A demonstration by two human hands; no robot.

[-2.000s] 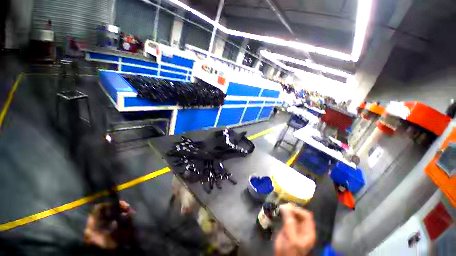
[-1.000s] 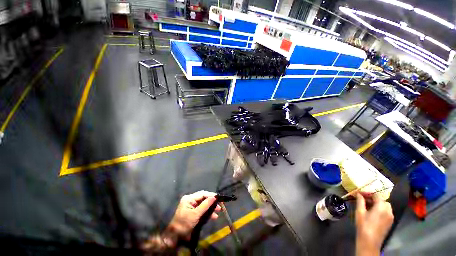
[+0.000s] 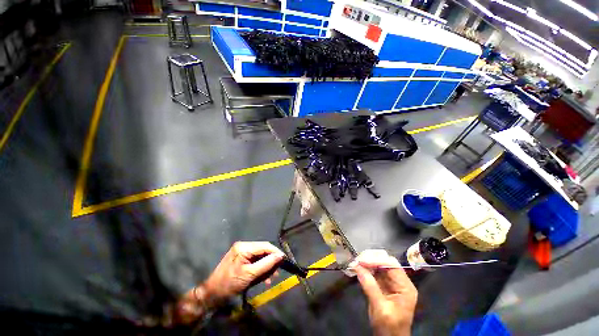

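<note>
My left hand (image 3: 246, 270) pinches a narrow black strap (image 3: 291, 265) near its end. My right hand (image 3: 386, 289) holds a thin pale stick (image 3: 453, 264) between thumb and fingers. The stick's dark tip meets or nearly meets the strap's end. The small white jar (image 3: 425, 252), dark inside, stands on the dark table (image 3: 376, 226) just behind my right hand. A second thin stick (image 3: 469, 230) leans from the jar towards the yellow speckled block (image 3: 474, 220).
A blue-filled bowl (image 3: 420, 209) stands beside the block. A glossy black strap pile (image 3: 348, 154) lies at the table's far end. Beyond are the blue-and-white machine (image 3: 387, 87) and a metal stool (image 3: 187, 82). Blue bins (image 3: 553, 222) stand at right.
My right hand has moved left from the jar to the strap, with the stick now level. My left hand stays low, holding the strap. The view has shifted slightly downward.
</note>
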